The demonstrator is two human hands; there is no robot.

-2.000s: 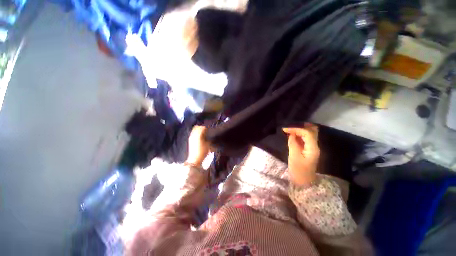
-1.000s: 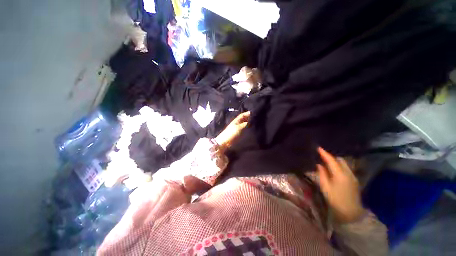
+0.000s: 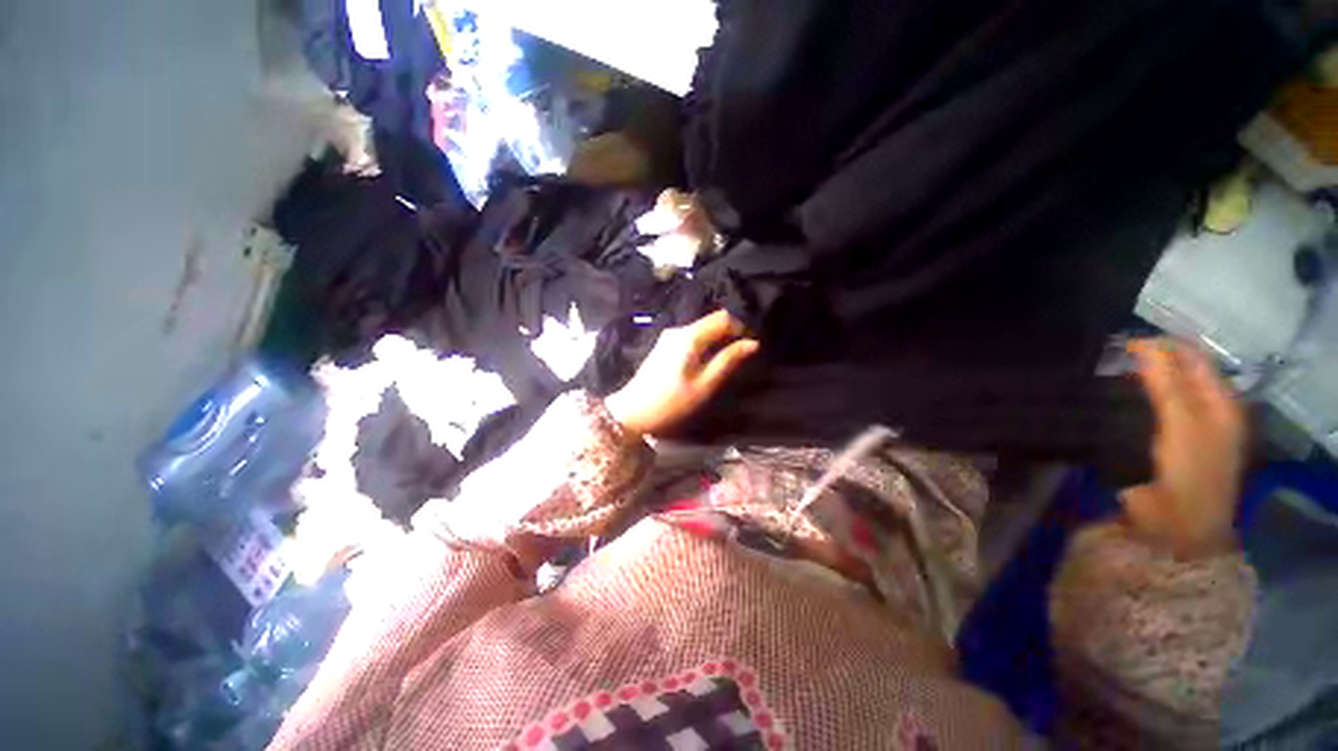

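A large black garment piece (image 3: 939, 279) hangs from the upper right down over my lap. My left hand (image 3: 690, 370) is at its lower left part, with fingers bent on the cloth near the middle of the view. My right hand (image 3: 1192, 440) is at the right end of the cloth's lower border, which is drawn out between both hands; its fingertips are partly hidden by the cloth's edge and blurred. A thin pale strip or thread tail (image 3: 844, 477) shows just below the border, over my apron.
A crumpled black work pile (image 3: 550, 257) lies to the left, with white scraps (image 3: 564, 345) on it. A clear blue plastic bottle (image 3: 228, 440) is at the far left. The white machine (image 3: 1240, 279) stands at the right. Blue cloth (image 3: 1013, 631) is low at the right.
My right hand has moved right and up and now meets the cloth's border, which is stretched straighter. My left hand has shifted slightly left. The pale strip has come into view.
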